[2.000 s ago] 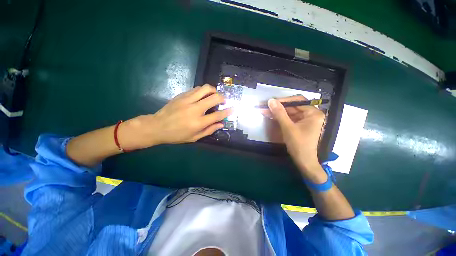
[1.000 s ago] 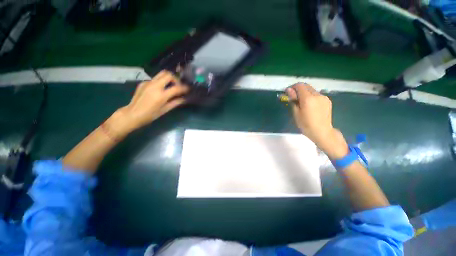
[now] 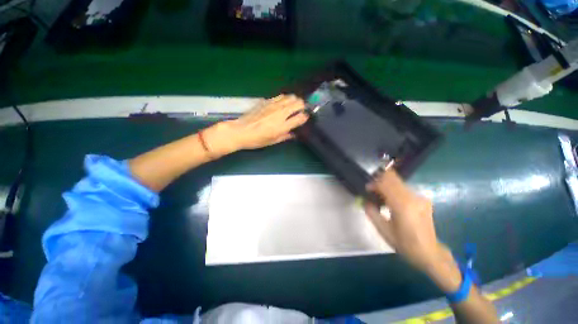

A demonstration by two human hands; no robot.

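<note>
A black tray (image 3: 418,120) with an open unit (image 3: 361,130) in it lies slanted across the white rail, blurred. The unit has a grey middle and a green spot near its upper left end. My left hand (image 3: 269,123) grips the tray's left corner. My right hand (image 3: 409,221) holds its near corner, with the fingertips hidden in blur. A small yellow bit (image 3: 360,202) shows by the right fingers; I cannot tell whether it belongs to a tool. A white sheet (image 3: 285,221) lies flat on the green mat, its upper right partly covered by the tray.
The green belt (image 3: 171,73) runs beyond the white rail (image 3: 76,109). Dark trays with units stand on it at the upper left (image 3: 98,12) and top middle (image 3: 253,11). A white and black device (image 3: 523,88) reaches over the rail at right. A cable runs at the left.
Both hands now hold a tray over the rail; a second ago only the left did, further left. I cannot tell if it is the same tray. The right hand came down towards me.
</note>
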